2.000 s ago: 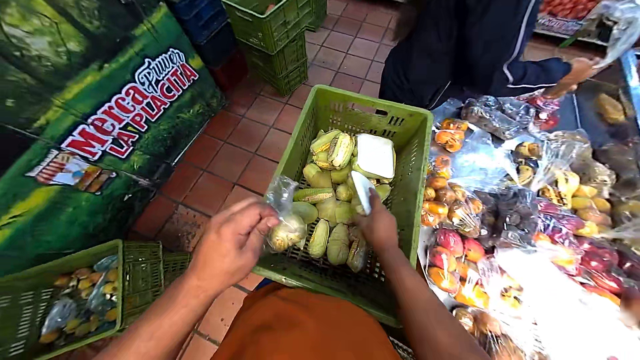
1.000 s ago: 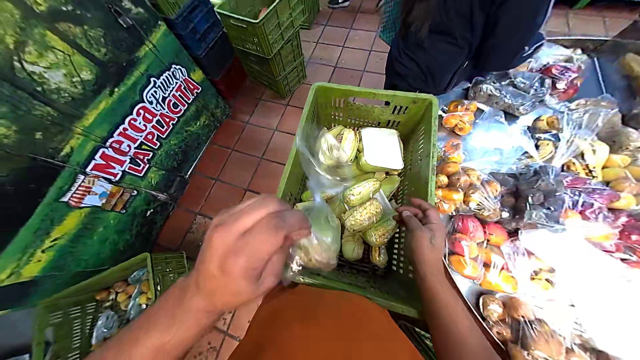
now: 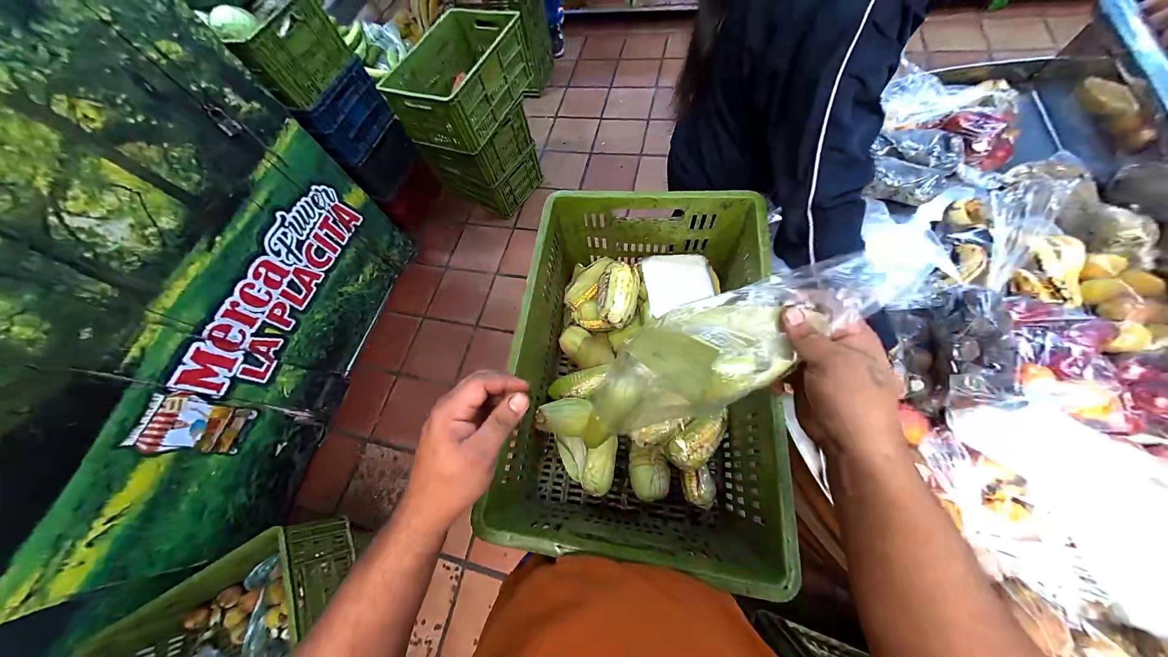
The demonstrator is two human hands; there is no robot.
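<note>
A clear plastic bag [image 3: 703, 351] with pale green produce, likely corn ears, stretches across the green plastic crate [image 3: 785, 511] in front of me. My right hand [image 3: 844, 379] grips the bag's gathered end above the crate's right rim. Beside the left rim, my left hand [image 3: 470, 438] is raised with its fingers curled and thumb near them, holding nothing visible. Several ears of corn in husks [image 3: 598, 465] lie in the crate, partly hidden by the bag. A white foam tray [image 3: 677, 281] rests near the crate's far right corner.
Bagged fruit [image 3: 1058, 301] covers the display on the right. A person in dark clothing [image 3: 776, 137] stands just beyond the crate. Stacked green crates [image 3: 456, 100] stand farther back, and another crate of produce [image 3: 301, 566] sits at lower left. A printed banner [image 3: 228, 301] lines the left side.
The bag, at my left hand in both earlier frames, is now held by my right hand. The white blade-like object seen in my right hand two seconds ago is not visible now.
</note>
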